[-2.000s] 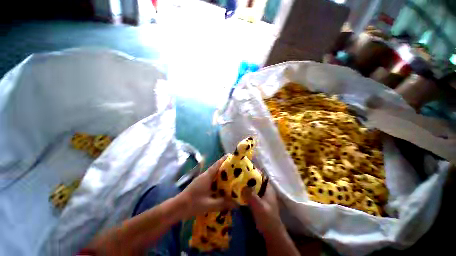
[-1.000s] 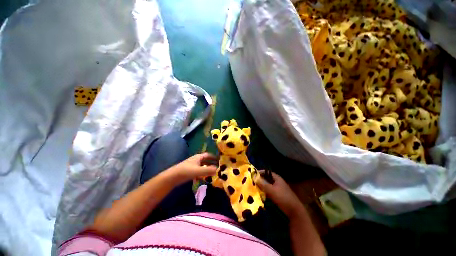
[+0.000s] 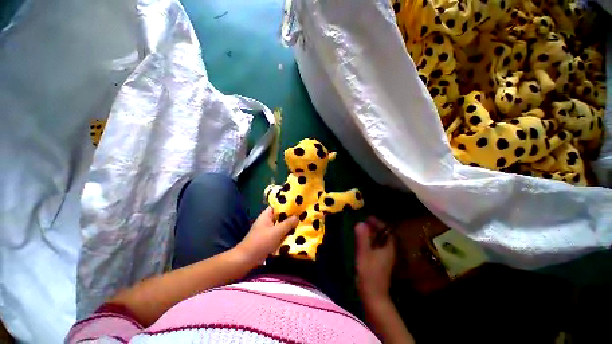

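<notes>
A yellow giraffe hand puppet [image 3: 305, 201] with black spots is held over my lap, head up, one short arm stretched to the right and its wide hem toward me. My left hand [image 3: 263, 240] grips its lower left side, thumb on top. My right hand [image 3: 374, 259] is just right of the puppet, apart from it. Something small and dark shows at its fingers, blurred; I cannot tell if it is held. The full white sack [image 3: 376, 101] at the right is heaped with spotted puppets [image 3: 510, 138].
The other white sack [image 3: 158, 134] stands open at the left, with a bit of a spotted puppet [image 3: 97, 132] visible inside and a strap loop [image 3: 258, 106] on its rim. A pale card [image 3: 457, 251] lies right of my right hand. Green floor [image 3: 248, 57] shows between the sacks.
The view has tilted down since two seconds ago. My right hand has let go of the puppet and moved right. The puppet's front no longer faces me as before; its right arm now sticks out.
</notes>
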